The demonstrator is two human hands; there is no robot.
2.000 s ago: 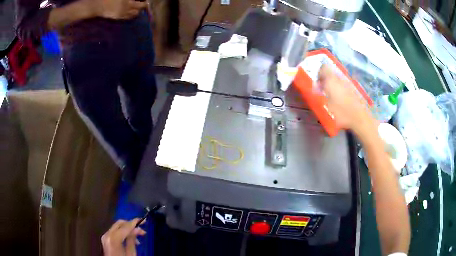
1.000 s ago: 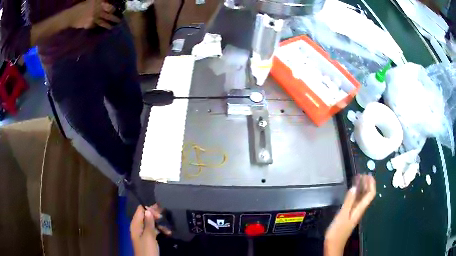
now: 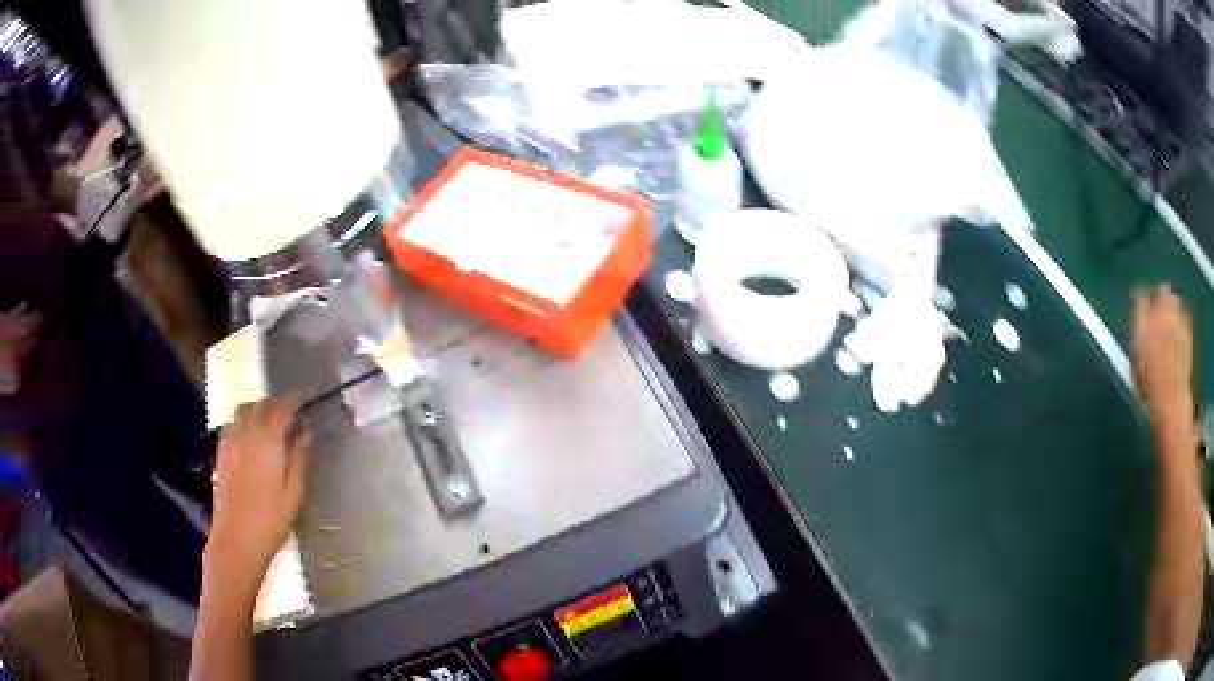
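Note:
My left hand (image 3: 260, 466) is at the left of the grey machine base (image 3: 573, 439), its fingers closed around the handle end of the thin black rod (image 3: 333, 389). The handle is hidden by the hand. The rod runs right to the clear nest (image 3: 376, 402). The horn (image 3: 366, 313) is over the nest, its pale tip at or just above it; the rod's round head is hidden there. My right hand (image 3: 1162, 339) is far right over the green bench, blurred; I cannot tell if it holds anything.
The orange box (image 3: 597, 309) of white pieces sits right of the horn. The white cylindrical head (image 3: 253, 120) fills the upper left. A bottle (image 3: 708, 186), white roll (image 3: 719, 299), tissue scraps (image 3: 905, 353) and plastic bags (image 3: 865, 133) lie right. The slotted bar (image 3: 439, 452) fronts the nest.
The view has turned right. My left hand has moved up from below the base's front edge to the rod's handle. My right hand has moved far right. The horn is now closer to the nest.

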